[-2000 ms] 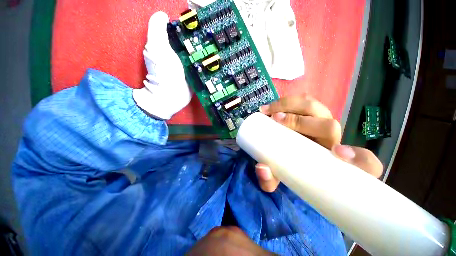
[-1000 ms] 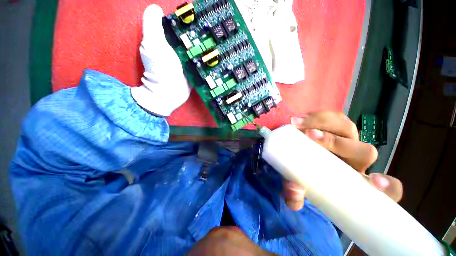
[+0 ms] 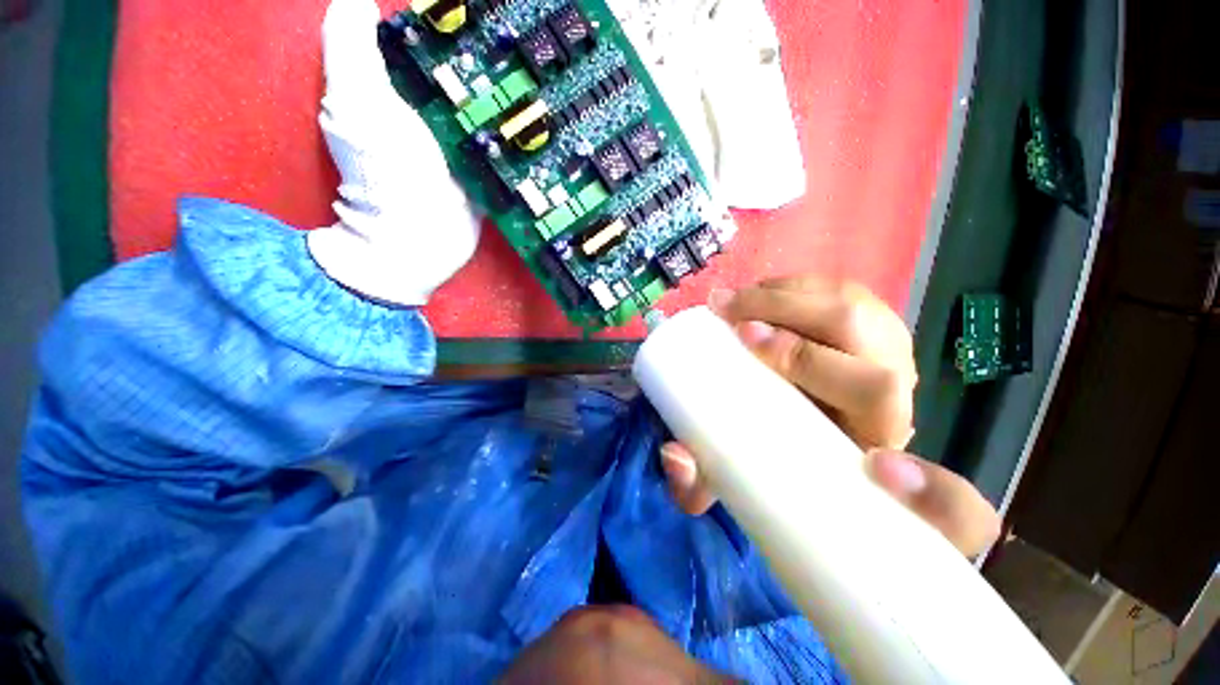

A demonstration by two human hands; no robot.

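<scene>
A green circuit board (image 3: 569, 154) with yellow-and-black blocks, dark paired blocks and green terminal blocks is held tilted over the red mat. My left hand (image 3: 395, 194), in a white glove, grips it along its left edge; the fingers under the board are hidden. My right hand (image 3: 836, 368), bare, holds a thick milky-white glue cartridge (image 3: 803, 502). Its short tip is at the board's lower end, by the lowest green terminal block. Whether it touches is too small to tell. The cartridge's rear is cut off by the frame edge.
The red mat (image 3: 228, 121) has dark-green edging. Crumpled white fabric (image 3: 756, 121) lies on it behind the board. At the right, two green boards (image 3: 987, 337) stand on a dark-green conveyor belt (image 3: 957, 241) with a metal edge. A cardboard surface (image 3: 1070, 609) shows at the lower right.
The board and my gloved hand have moved a little left and up. The cartridge and my right hand have moved left, bringing the tip closer to the board's lower end than one second ago.
</scene>
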